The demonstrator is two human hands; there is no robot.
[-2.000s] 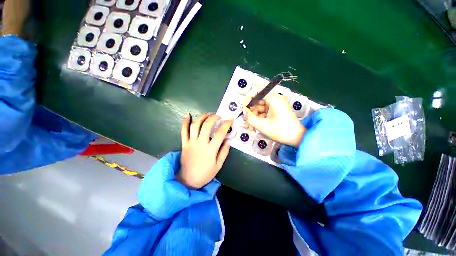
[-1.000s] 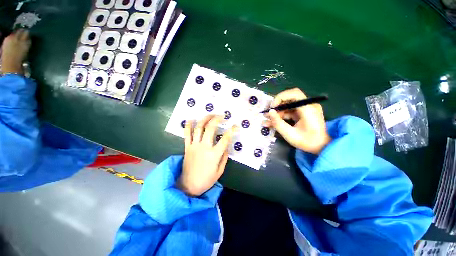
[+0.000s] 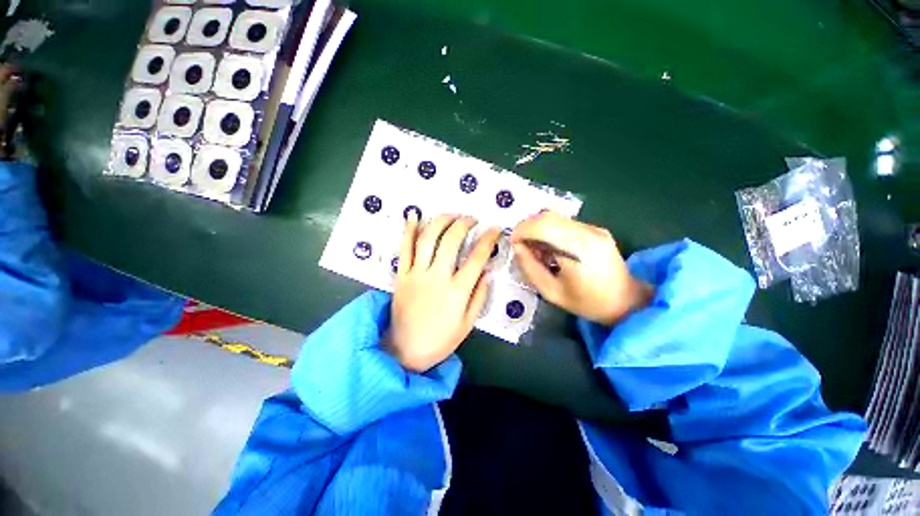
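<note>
A white part sheet [image 3: 348, 227] with rows of dark round discs lies slanted on the dark green bench. My left hand [image 3: 436, 292] lies flat on its lower middle, fingers spread, holding nothing. My right hand [image 3: 573, 270] is at the sheet's right part, fingers pinched around a slim dark tool [image 3: 548, 249], mostly hidden by the fingers. The tool's tip cannot be made out. Pale rounded pads show around the discs near my right hand, one of them [image 3: 514, 309] just below it.
Stacked sheets with pads [image 3: 182, 116] lie at upper left. Thin slivers [image 3: 543, 148] lie beyond the sheet. A clear plastic bag [image 3: 797, 230] is at right, striped-edge sheets [image 3: 893, 373] far right, a printed sheet [image 3: 876, 497] lower right. Another person's blue sleeve [image 3: 61, 292] is at left.
Over two seconds the part sheet appears further left in view. My left hand has shifted right across it. My right hand has moved slightly left, and the tool shows less than a second ago.
</note>
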